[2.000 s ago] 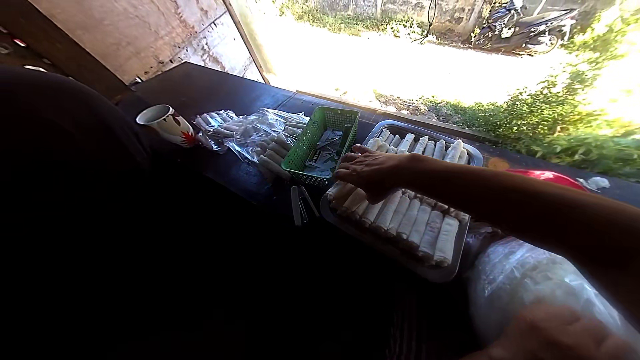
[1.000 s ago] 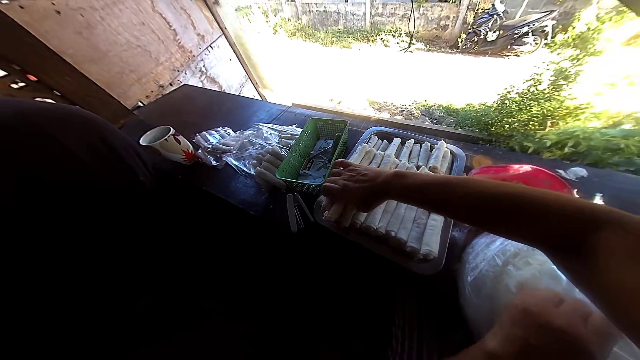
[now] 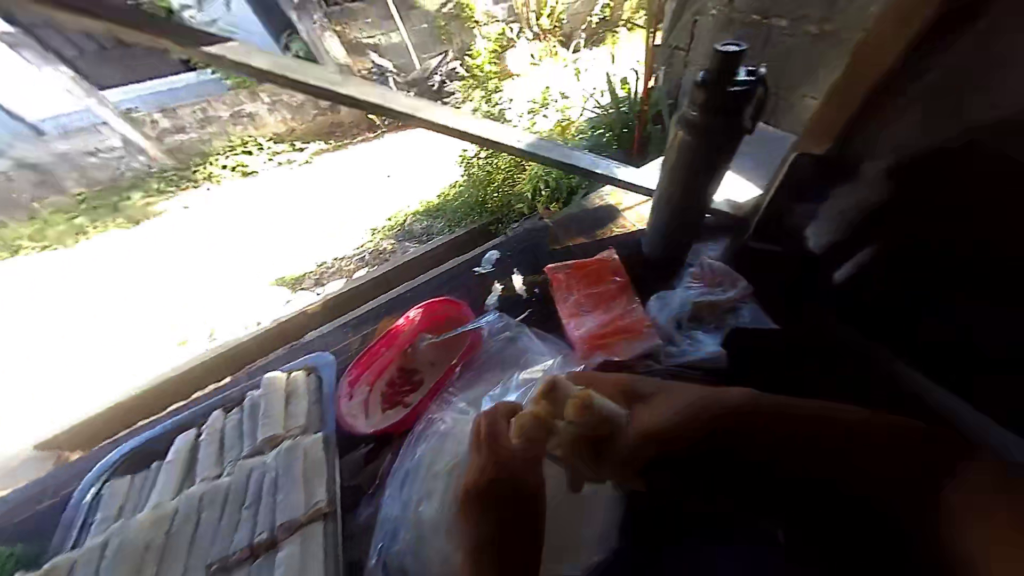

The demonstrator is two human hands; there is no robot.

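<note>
Several short pale rolls (image 3: 580,420) are bunched between my two hands, their ends toward the camera. My right hand (image 3: 664,424) is closed around the bunch from the right. My left hand (image 3: 504,472) touches its left side with the fingers, over a clear plastic bag (image 3: 424,488) with pale contents. To the left, a rectangular tray (image 3: 332,400) holds rows of long pale wrapped rolls (image 3: 184,512). A red oval bowl (image 3: 360,384) with remains of a pale and dark red substance sits between tray and bag. Deep shadow hides part of my right arm.
A red-and-white plastic-wrapped packet (image 3: 600,304) lies behind my hands, beside a crumpled clear plastic bag (image 3: 696,312). A dark upright cylinder (image 3: 696,152) stands at the back right. The dark table's wooden edge (image 3: 240,360) runs diagonally behind the tray. A slanted bar (image 3: 400,104) crosses above.
The view has swung to the right. My left hand has left the rolls in the tray and is now at the bunch of rolls with my right hand.
</note>
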